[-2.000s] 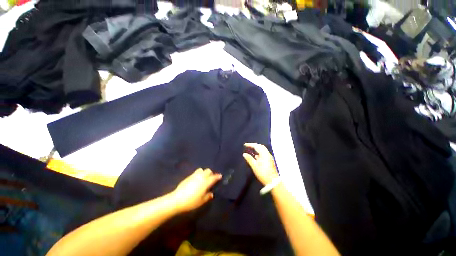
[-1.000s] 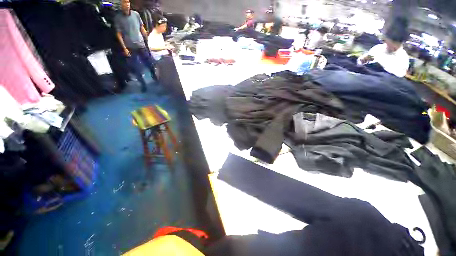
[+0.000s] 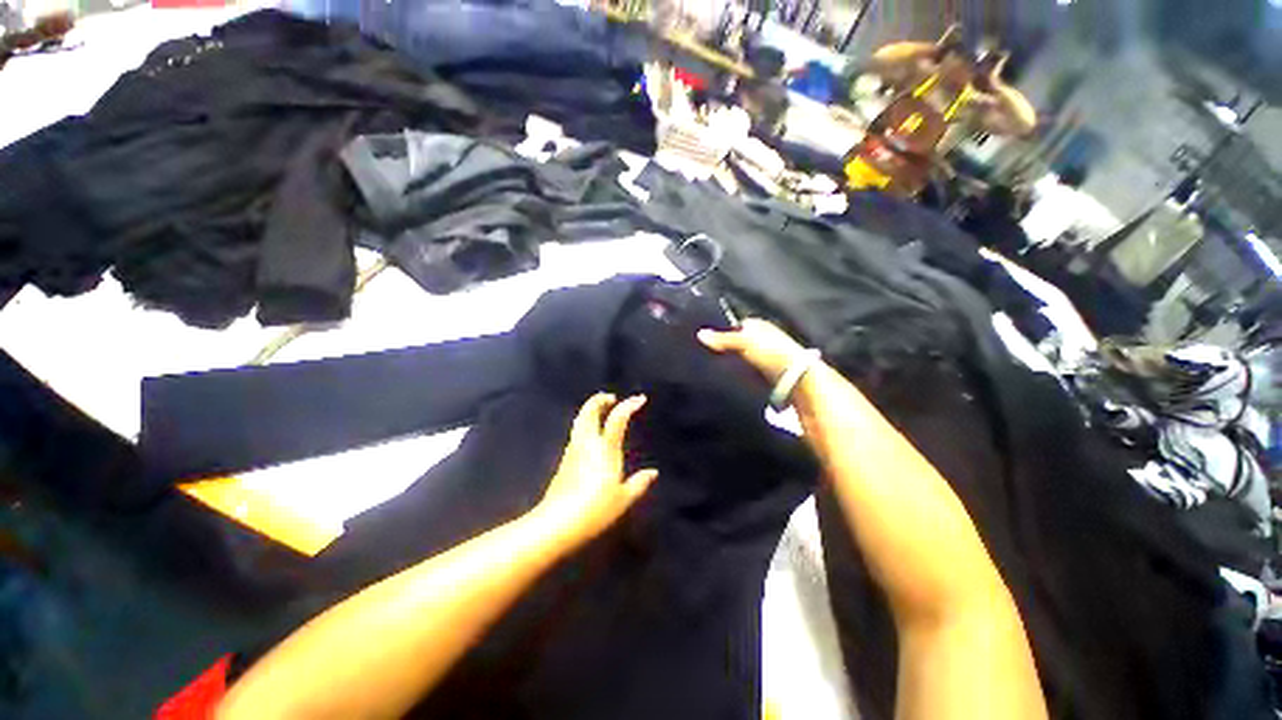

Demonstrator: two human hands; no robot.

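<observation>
A dark jacket (image 3: 562, 352) lies on the white table with its left-hand sleeve (image 3: 338, 401) stretched out. A dark hanger hook (image 3: 697, 260) stands out at its collar. My left hand (image 3: 598, 471) is over the middle of the jacket, with thumb and fingers apart and nothing seen in it. My right hand (image 3: 759, 352) is at the upper right of the jacket, just below the hook. Its fingertips touch or lie close to the dark cloth; whether they pinch it is hidden. A pale band is on my right wrist.
The white table (image 3: 99, 338) has a yellowish front edge (image 3: 260, 509). Black garments (image 3: 183, 169) lie at the far left, grey ones (image 3: 464, 211) behind the jacket. A large black pile (image 3: 970, 506) lies close on the right. A person (image 3: 935, 120) is beyond the table.
The view swung left to the aisle and stool, then back to the jacket. Compared with two seconds ago, my right hand is up near the collar and the jacket's front lies differently. The hook now shows clearly.
</observation>
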